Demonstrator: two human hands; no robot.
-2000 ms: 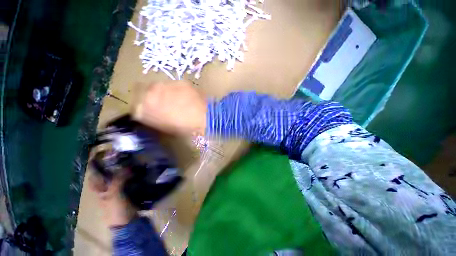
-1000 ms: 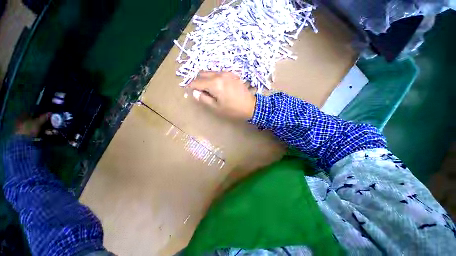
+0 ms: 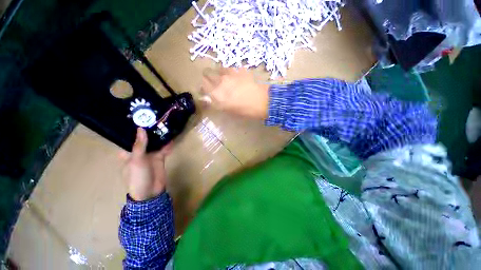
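Note:
A black plastic housing (image 3: 100, 79) lies tilted at the left, its open cavity facing up with a round hole. A white round toothed-looking part (image 3: 143, 117) and thin reddish wires (image 3: 167, 115) show inside its near end. My left hand (image 3: 145, 169) grips the near edge, thumb over the rim beside the round part. My right hand (image 3: 234, 92) is blurred, between the housing and the heap of narrow white strips (image 3: 263, 34); a small white thing shows at its fingertips, but whether it is a held strip or the fingertip wrap is unclear.
Tan cardboard (image 3: 79, 179) covers the work surface, with sparkling bright patches near the middle and lower left. The dark green conveyor (image 3: 126, 16) runs along the left. Clear plastic film (image 3: 422, 21) around dark grey material is at the upper right. A green-teal bin (image 3: 337, 158) is partly behind my right arm.
My left hand has brought the black housing from the conveyor rightward over the cardboard. My right hand has moved slightly away from the white heap. The view has shifted.

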